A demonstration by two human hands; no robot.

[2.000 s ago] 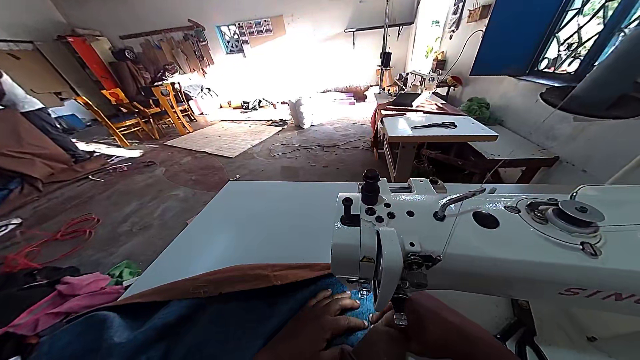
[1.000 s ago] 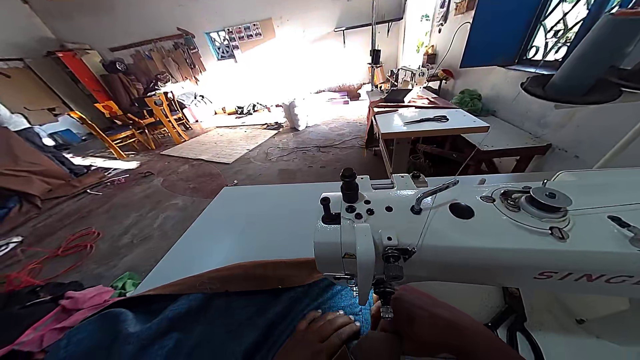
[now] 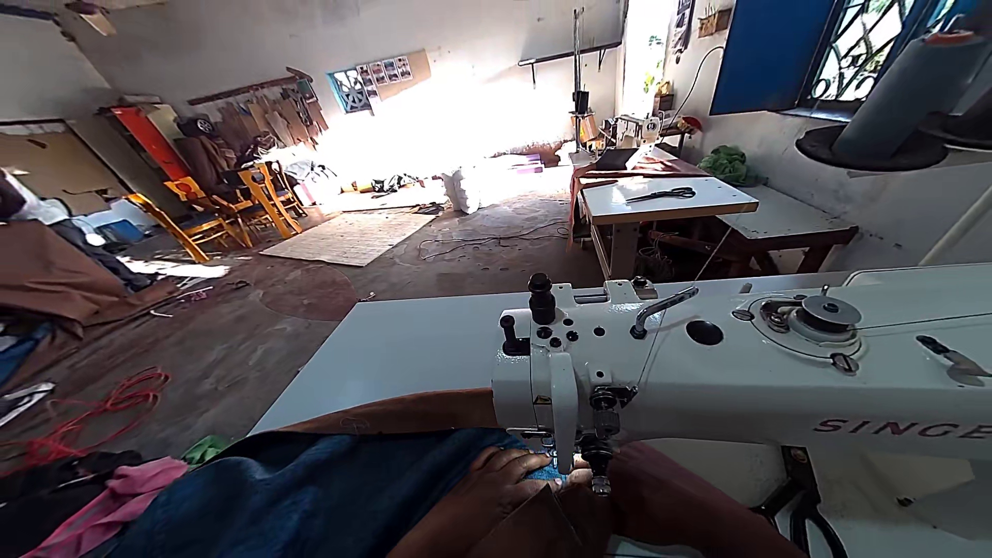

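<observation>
A white Singer sewing machine (image 3: 697, 372) stands on a pale table. Blue denim fabric (image 3: 256, 496) with a brown strip of cloth (image 3: 403, 411) along its far edge runs under the machine's head. My left hand (image 3: 500, 484) lies on the denim just left of the needle area, fingers spread loosely, pressing it flat. My right hand (image 3: 581, 484) is close beside it, mostly hidden behind the needle area and brown cloth; only some fingertips show, near the denim. What its fingers grip cannot be seen.
Black-handled scissors (image 3: 806, 511) lie right of the hands under the machine arm. Cloths, including a pink one (image 3: 128, 496), are heaped at the left. Red cord (image 3: 116, 411) lies on the floor. Beyond stands a second table (image 3: 659, 203) with scissors (image 3: 670, 194). A large thread cone (image 3: 899, 101) is upper right.
My left hand has shifted up toward the presser foot since one second ago, and its fingers are more extended on the denim. The right fingertips show more plainly than a second ago.
</observation>
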